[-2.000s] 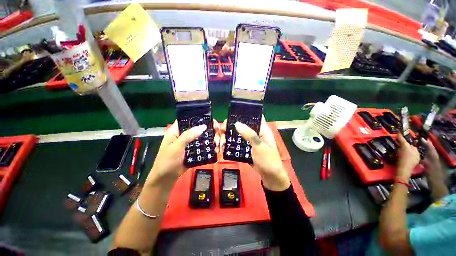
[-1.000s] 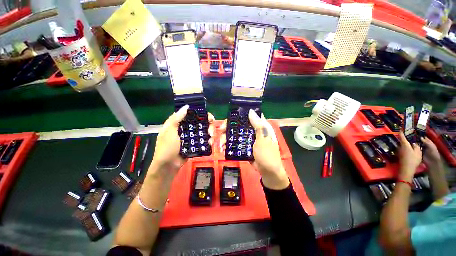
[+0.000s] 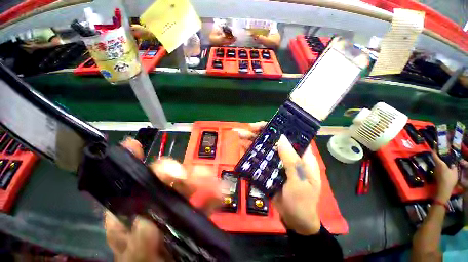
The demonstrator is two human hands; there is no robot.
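My right hand [image 3: 303,192] holds an open flip phone [image 3: 267,161], tilted to the right, its screen white and my thumb on the keypad. A second open flip phone [image 3: 131,176] looms large, dark and blurred at the left, close to the camera. My left hand [image 3: 192,184] is blurred around it, with skin showing on both sides; its exact grip is unclear. The red tray [image 3: 308,217] lies below, holding a closed phone [image 3: 208,143] at upper left and two more in its lower pockets, the left one partly covered by my fingers.
A white fan [image 3: 377,128] and red pens [image 3: 363,176] are right of the tray. Another person's hands [image 3: 442,179] hold phones beside a red tray at far right. A grey post [image 3: 149,100] with a cup picture stands behind; a slab phone [image 3: 147,140] lies near it.
The left phone has swung left and come much closer to the camera. The right phone has tilted right. The view has shifted, and an upper-left phone in the tray now shows.
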